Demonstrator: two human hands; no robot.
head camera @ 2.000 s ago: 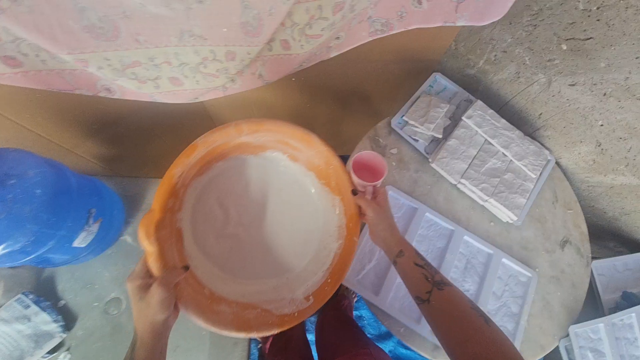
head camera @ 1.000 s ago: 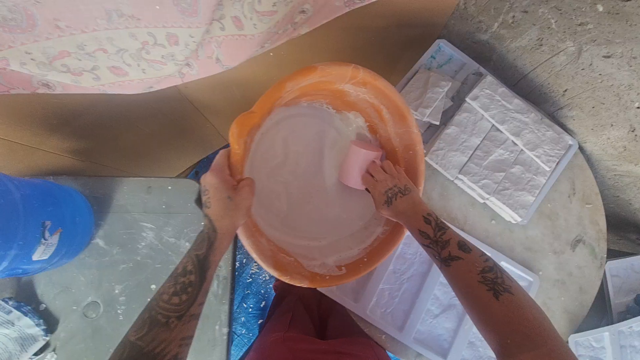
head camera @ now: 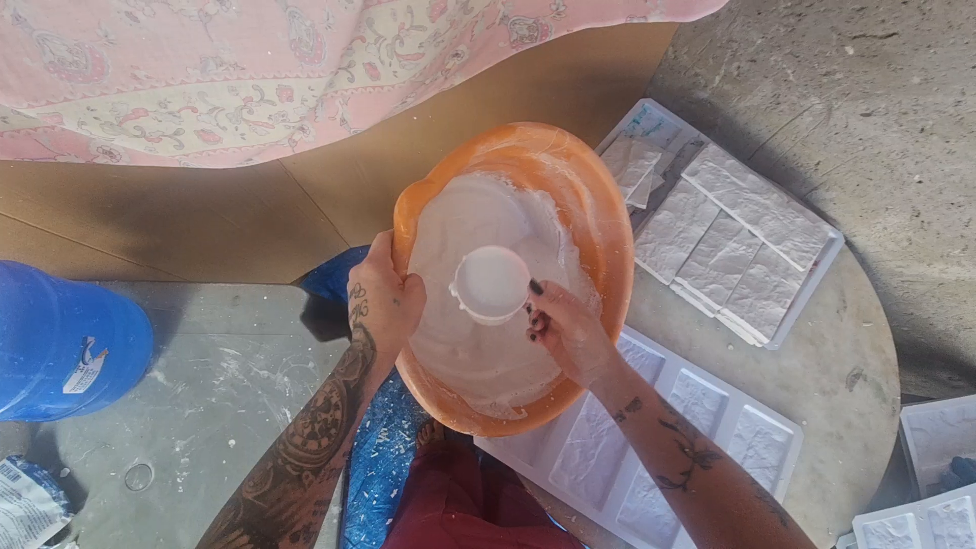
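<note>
An orange plastic basin (head camera: pixel 602 252) with off-white liquid mix (head camera: pixel 465 366) in it is tilted in front of me. My left hand (head camera: pixel 386 297) grips its left rim, thumb on the inside. Over the mix, my right hand (head camera: pixel 564 328) holds a pink cup (head camera: pixel 492 286) by its handle side; the cup is full of the same liquid and some drips cling to its outer left edge. Below the basin's right side lies a white plastic mold (head camera: pixel 663 366) with rectangular textured cavities, partly hidden by the basin and my right forearm.
A round stone-like tabletop (head camera: pixel 854 358) bears a tray (head camera: pixel 827 252) of white textured tiles (head camera: pixel 732 244). More molds (head camera: pixel 907 526) are at the lower right. On the left, a blue plastic drum (head camera: pixel 69 335) and a bag (head camera: pixel 30 503) stand on a grey surface (head camera: pixel 221 381). Patterned pink cloth (head camera: pixel 229 91) hangs above.
The cup was empty two seconds ago, then dipped into the mix by my right hand; now it is raised and full. My left hand has moved from the basin's lower left to its left rim.
</note>
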